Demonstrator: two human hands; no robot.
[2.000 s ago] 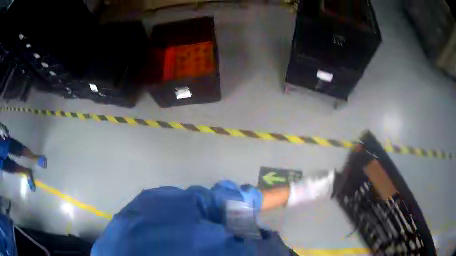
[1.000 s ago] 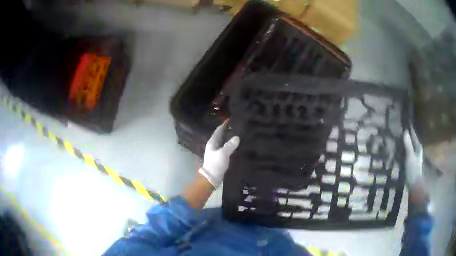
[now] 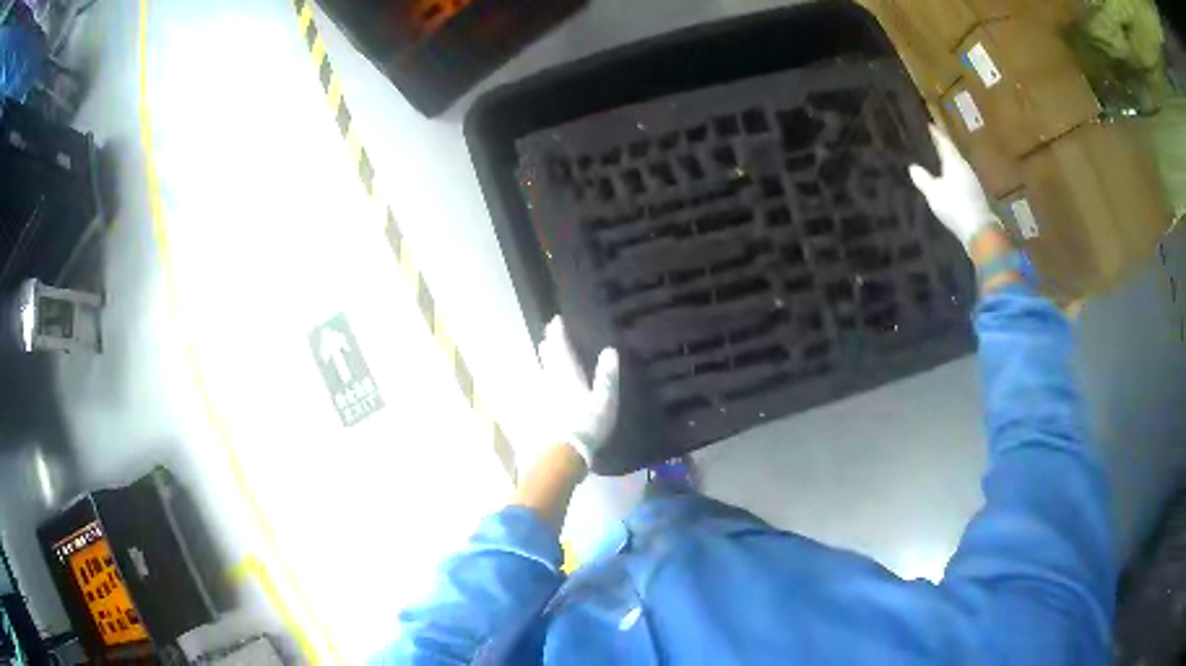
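A large black-grey slotted panel (image 3: 767, 247) with many small openings lies over a black plastic bin (image 3: 676, 55). Part of the bin's rim and dark inside shows at the far and left sides. My left hand (image 3: 579, 394), in a white glove, is at the panel's near left edge, thumb and fingers around it. My right hand (image 3: 953, 190), also white-gloved, is at the panel's right edge, with fingers spread along it. How far the panel sits down in the bin is hard to tell.
Brown cardboard boxes (image 3: 1086, 195) stand at the right. Another black bin (image 3: 455, 59) with something orange is at the top. A bin (image 3: 163, 559) with an orange plate is at lower left. A green exit-arrow sign (image 3: 346, 370) and yellow-black tape mark the floor.
The slotted panel has moved away from my body and now lies over the bin, instead of being held up partly beside it. The view has turned, and more boxes show at right.
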